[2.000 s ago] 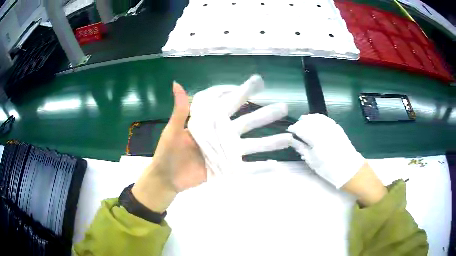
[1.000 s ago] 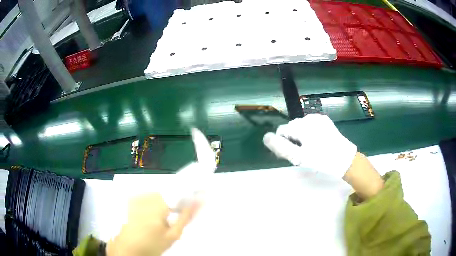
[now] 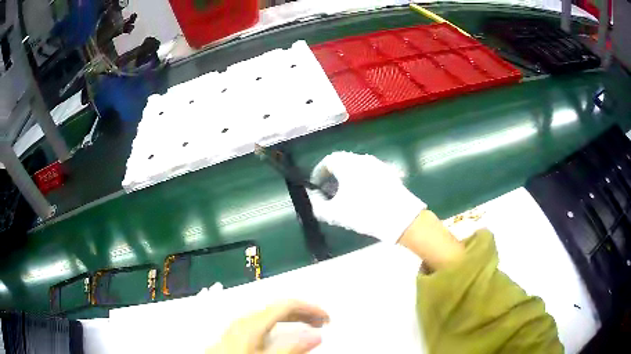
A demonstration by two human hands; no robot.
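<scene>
My right hand (image 3: pixel 367 197), in a white glove, grips a thin dark phone middle frame (image 3: pixel 280 162) by its end, above the green belt. The frame is seen nearly edge-on and points up and left. My left hand (image 3: pixel 277 330) is blurred at the bottom edge, bare at the thumb and finger, which are curved apart. White shows between them, but I cannot tell glove from foam sheet. A small white lump (image 3: pixel 211 289) shows at the foam's edge. Three phone middle frames (image 3: pixel 211 269) lie in a row on the belt at left.
The green conveyor belt (image 3: pixel 477 148) crosses ahead, with a black strip (image 3: pixel 308 221). Beyond are a white moulded tray (image 3: pixel 228 114) and red tray (image 3: pixel 415 66). White foam sheet (image 3: pixel 373 304) lies near me. A black tray (image 3: pixel 595 214) is at right, tiny orange bits (image 3: pixel 465 217) beside the belt.
The view has swung right. My right hand now holds a frame up above the belt. My left hand, earlier raised with a white glove on its fingers, is low at the bottom edge.
</scene>
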